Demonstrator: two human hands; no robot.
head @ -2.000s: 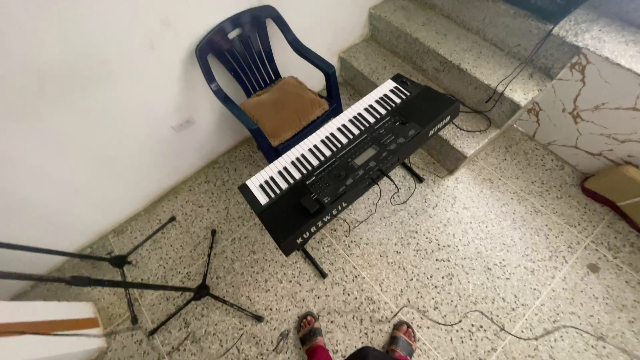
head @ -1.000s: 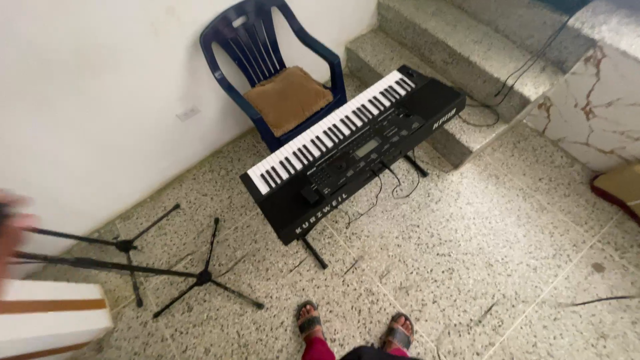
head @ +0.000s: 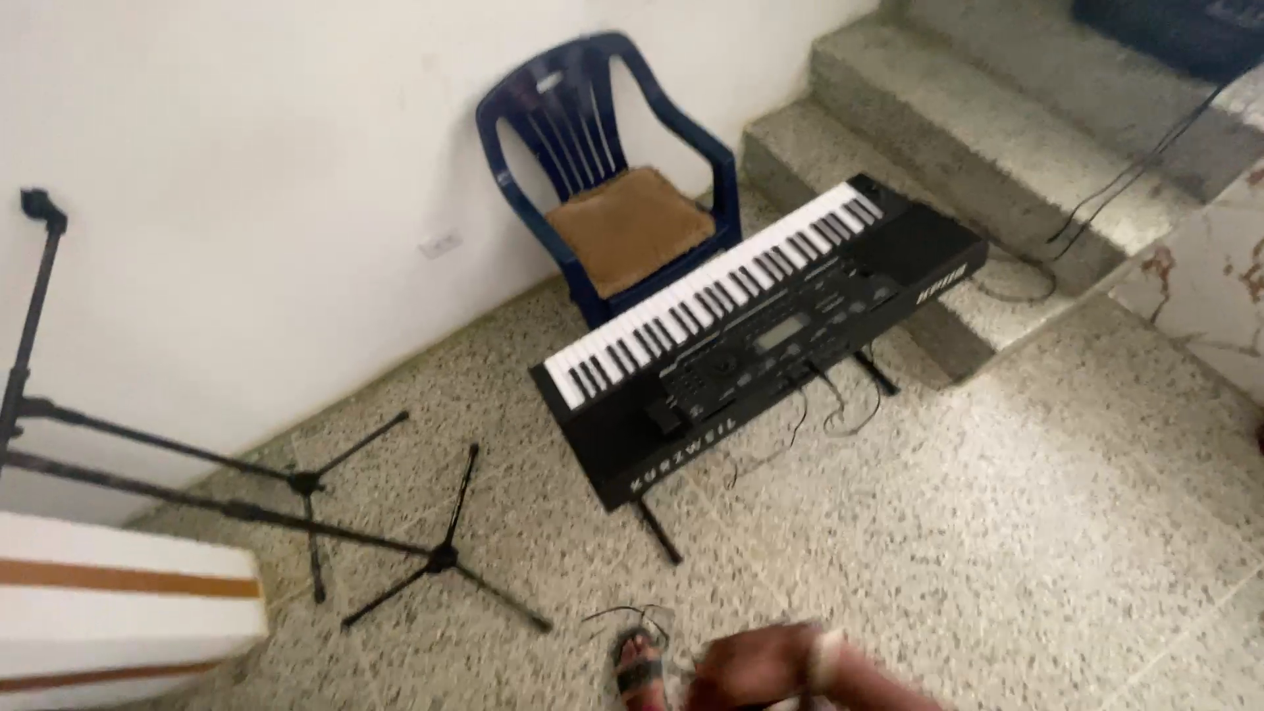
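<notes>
My right hand (head: 755,667), blurred, is low in the view in front of my feet, with a pale band at the wrist; whether it holds anything is unclear. My left hand is out of view. The hand is nearest to my sandalled foot (head: 640,667) and a thin dark cable (head: 632,614) on the floor. Beyond them a black Kurzweil electronic keyboard (head: 780,331) rests on a stand, its white keys facing a blue plastic armchair (head: 726,193) with a brown cushion (head: 632,227). Two black microphone stands (head: 441,558) are at the left.
Terrazzo steps (head: 948,128) rise at the upper right, with cables (head: 1136,178) and a dark blue object (head: 1165,35) on them. Thin cables (head: 839,405) hang from the keyboard. A white block with brown stripes (head: 128,602) is at the lower left, and a white wall (head: 247,197) stands behind.
A blurred hand at the left edge one second ago is out of view now. My right hand has come into view at the bottom. The upper part of a microphone stand now shows at left.
</notes>
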